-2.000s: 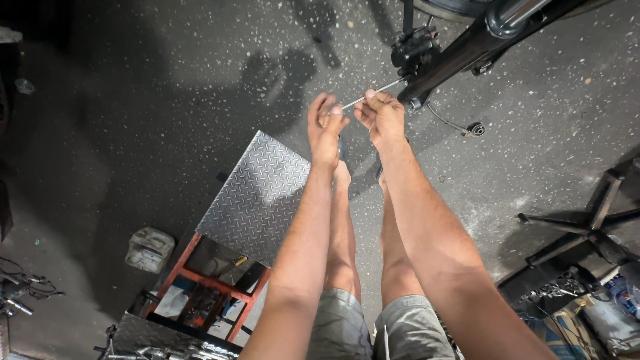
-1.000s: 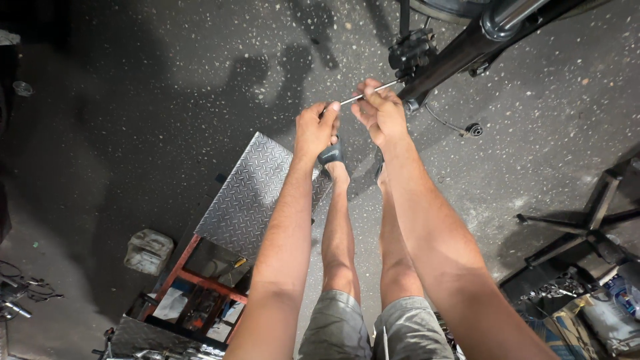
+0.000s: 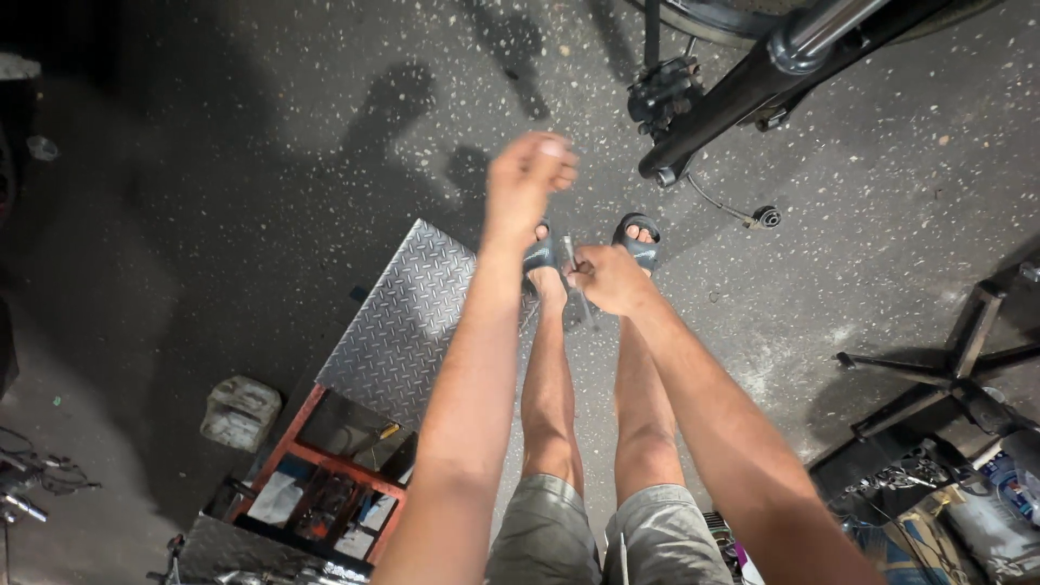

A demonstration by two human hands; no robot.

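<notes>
My right hand (image 3: 611, 278) holds a thin metal rod-like tool (image 3: 570, 250) in its fingertips, in front of my right shin; blur hides the tool's exact kind. Higher up and to the left, my left hand (image 3: 532, 171) hangs over the floor with its fingers curled and blurred, and I cannot tell whether anything is in it. Beyond both hands, at the upper right, a black fork leg (image 3: 715, 110) slants down to its lower end. A dark brake caliper (image 3: 665, 93) sits beside it, and a cable with a round end piece (image 3: 765, 217) lies near that end.
Left of my legs stands a red-framed stand with a diamond-plate top (image 3: 406, 317). A dirty plastic container (image 3: 241, 413) is on the floor beyond it. The wheel (image 3: 715, 24) is at the top right. A black star-shaped chair base (image 3: 963, 374) and a box of metal parts (image 3: 902, 475) are at the right.
Both hands have moved away from the fork's lower end, where they held the thin rod between them. My right hand has come down toward my legs with the rod; my left hand is off it.
</notes>
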